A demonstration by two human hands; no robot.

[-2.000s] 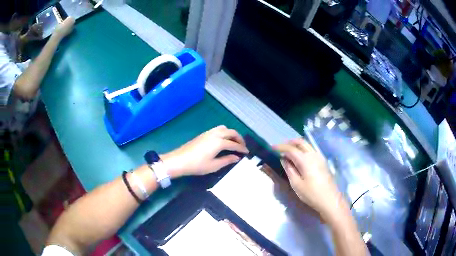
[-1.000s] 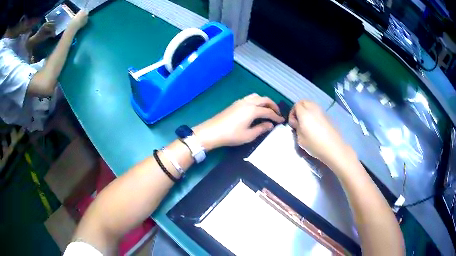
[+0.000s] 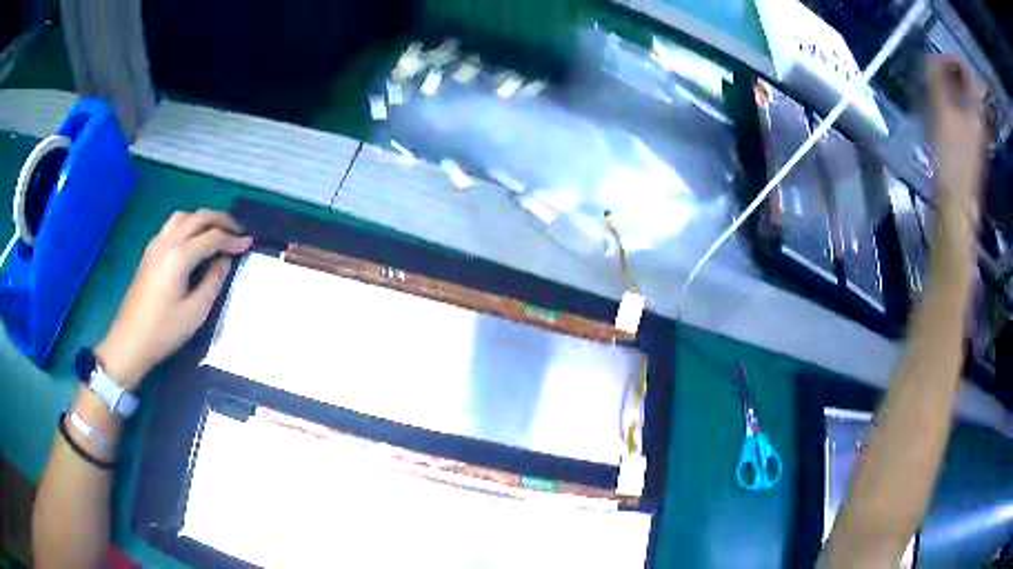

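A black foam tray (image 3: pixel 167 445) holds two flat white-silver panels, upper (image 3: pixel 411 345) and lower (image 3: pixel 411 500), with copper-brown strips along their far edges and white tabs at the right ends. My left hand (image 3: pixel 183 278) rests on the tray's far left corner at the upper panel's end, fingers curled and thumb apart; no held object shows. My right hand (image 3: pixel 953 95) is raised at the top right, small and blurred. A thin white ribbon (image 3: pixel 794 161) runs diagonally up near it and out of the picture; whether the hand grips it is unclear.
Turquoise-handled scissors (image 3: pixel 759 458) lie right of the tray. A blue tape dispenser (image 3: pixel 78 245) stands at left. Clear film (image 3: pixel 578 145) with white scraps lies behind the grey rail (image 3: pixel 256 150). More panels in black trays (image 3: pixel 822 211) are at right.
The view has swung right. My right hand has left the upper panel's end and moved far up and right. The long white ribbon now shows. My left hand stays at the tray corner.
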